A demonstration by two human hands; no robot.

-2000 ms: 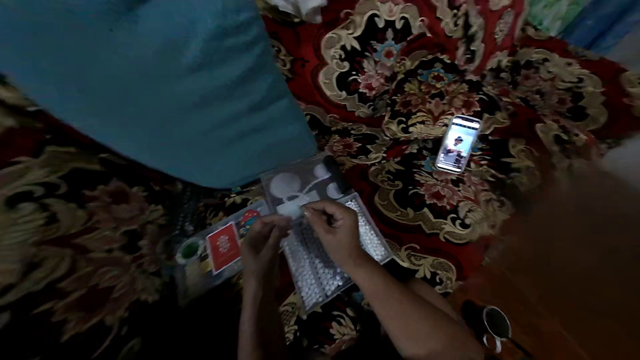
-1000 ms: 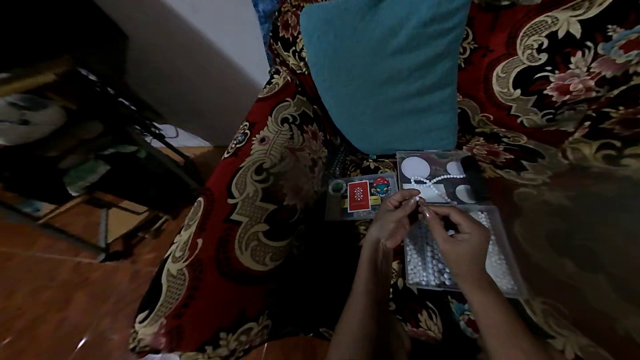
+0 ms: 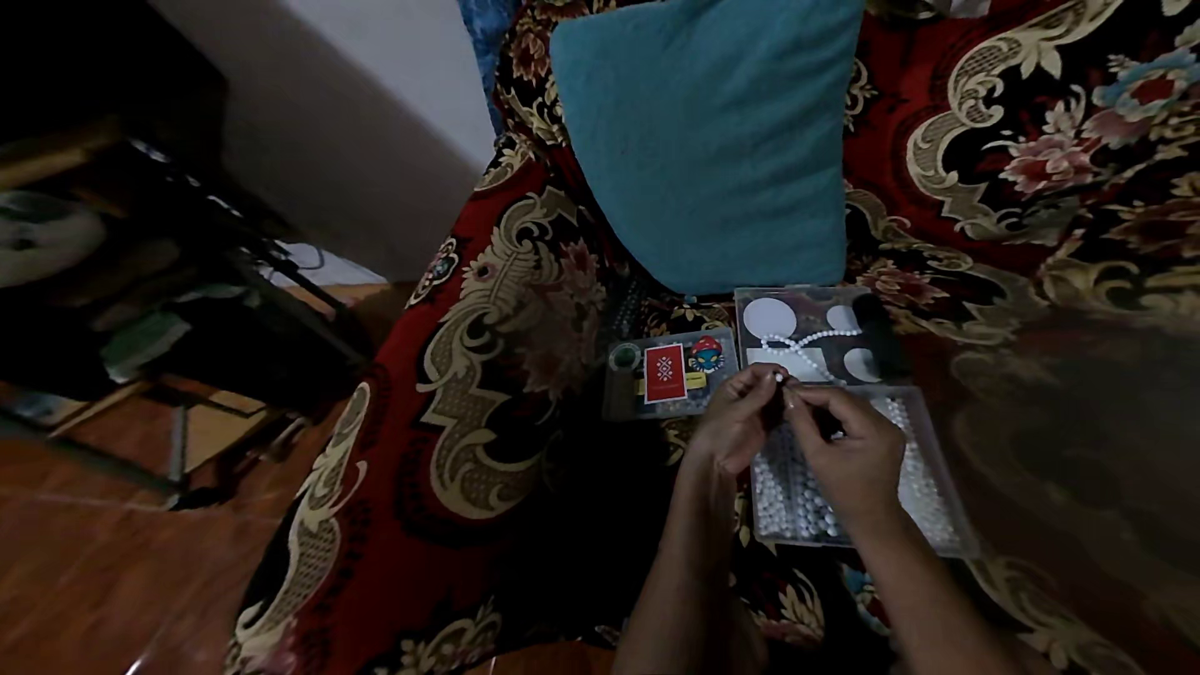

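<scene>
A clear plastic compartment box of white beads lies with its lid folded back. Over its near part, my left hand pinches a small white bead at the fingertips. My right hand meets it there, thumb and forefinger closed together; whether they grip a thread cannot be made out. A string of white beads curls across the lid, just beyond my hands, among white round pieces. My hands hide the middle of the box.
Left of the beads lies a second clear case with a red card and a red-and-blue figure. A teal cushion leans behind, on the floral sofa cover. At the far left stands a dark shelf rack.
The view has swung left since the oldest frame, and the phone seen there is out of sight. My hands stay together over the bead box.
</scene>
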